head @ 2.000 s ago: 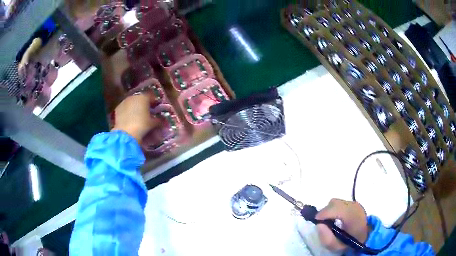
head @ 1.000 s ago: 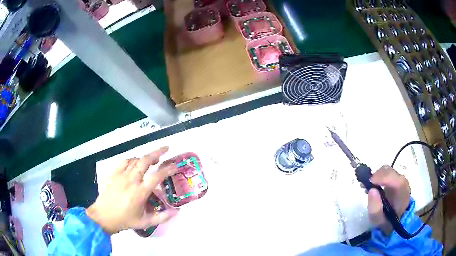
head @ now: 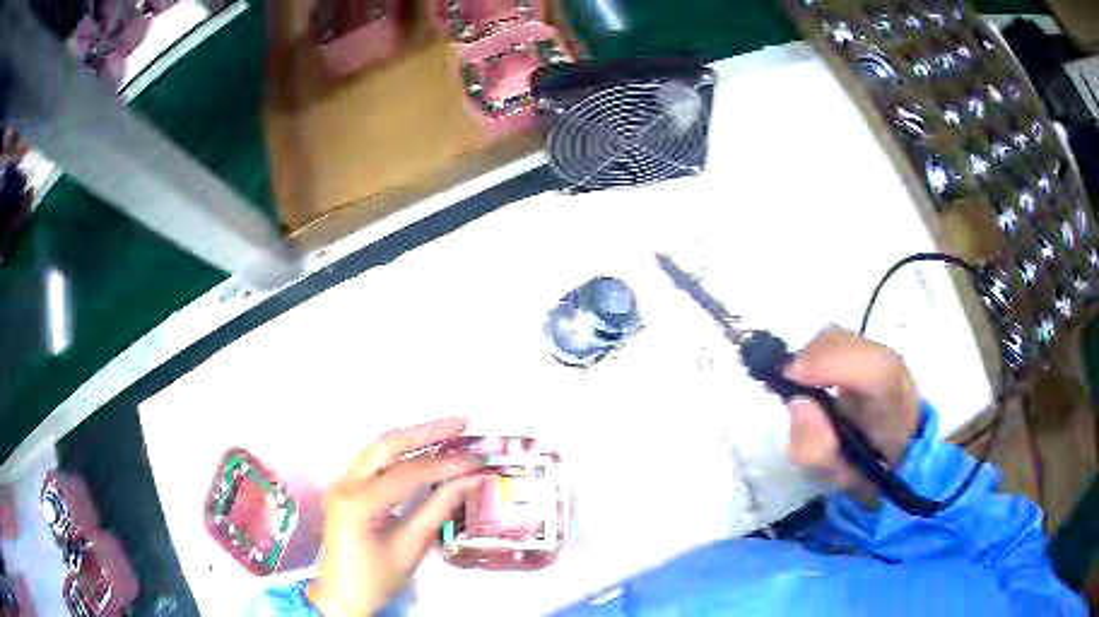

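Note:
A pink speaker housing [head: 530, 548] lies mouth up on the white bench near my body, with boards and a yellow patch inside. My left hand [head: 392, 512] is at its left side, fingertips over the rim and mouth; whether they pinch a wire is hidden. A second pink housing [head: 251, 512] stands left of that hand. My right hand [head: 856, 404] grips the black handle of a soldering iron [head: 765, 356], its tip pointing up and left above the bench. A silver speaker driver [head: 593, 321] lies magnet up, left of the iron, not touched.
A black cooling fan [head: 629, 130] stands at the bench's back edge. Behind it, a cardboard box [head: 362, 151] holds pink housings on the green belt. A divided tray [head: 964, 229] of silver drivers is at right. A grey metal post [head: 145, 169] rises at upper left. More housings show at lower left.
My left hand has moved from the box to the bench and brought one housing rightward and closer to me, leaving the other at left. The iron stays in my right hand; the view has shifted.

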